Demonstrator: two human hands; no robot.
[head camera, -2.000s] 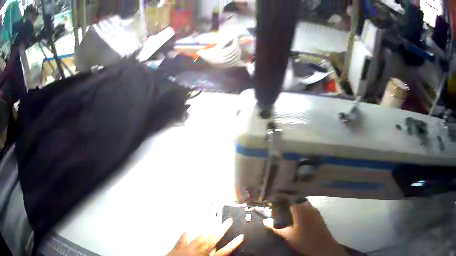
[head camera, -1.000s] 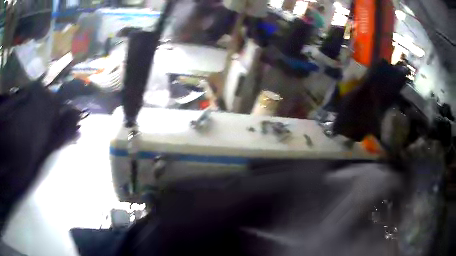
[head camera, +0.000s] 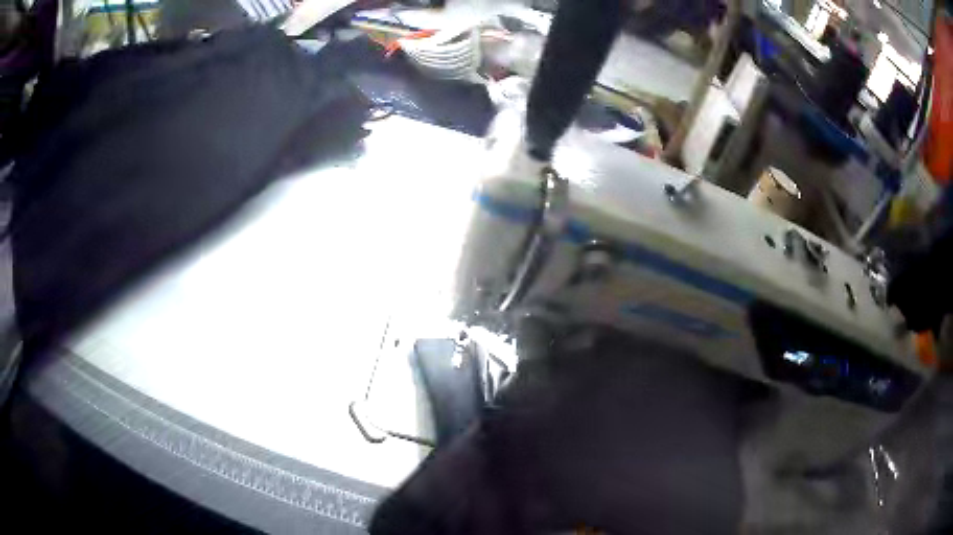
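A dark garment panel (head camera: 627, 444) lies bunched over the table right of and in front of the needle area and covers the lower part of the machine head. A narrow dark strip (head camera: 447, 381) lies just left of the presser foot (head camera: 493, 350), which is blurred by glare. The white sewing machine (head camera: 648, 266) with a blue stripe stands above the cloth. Neither of my hands can be made out; a tiny orange patch at the bottom edge under the cloth is too small to tell.
A large dark garment pile (head camera: 157, 167) lies at the left. A bent thin outline (head camera: 366, 418) shows on the white table (head camera: 261, 282). The grey front edge bears a scale (head camera: 230, 465). A black tube (head camera: 570, 78) rises above the head; a tan cylinder (head camera: 775, 188) stands behind.
Both hands were at the cloth two seconds ago and are now out of sight. The dark panel has spread over the right side. The view swung right, then back left and down.
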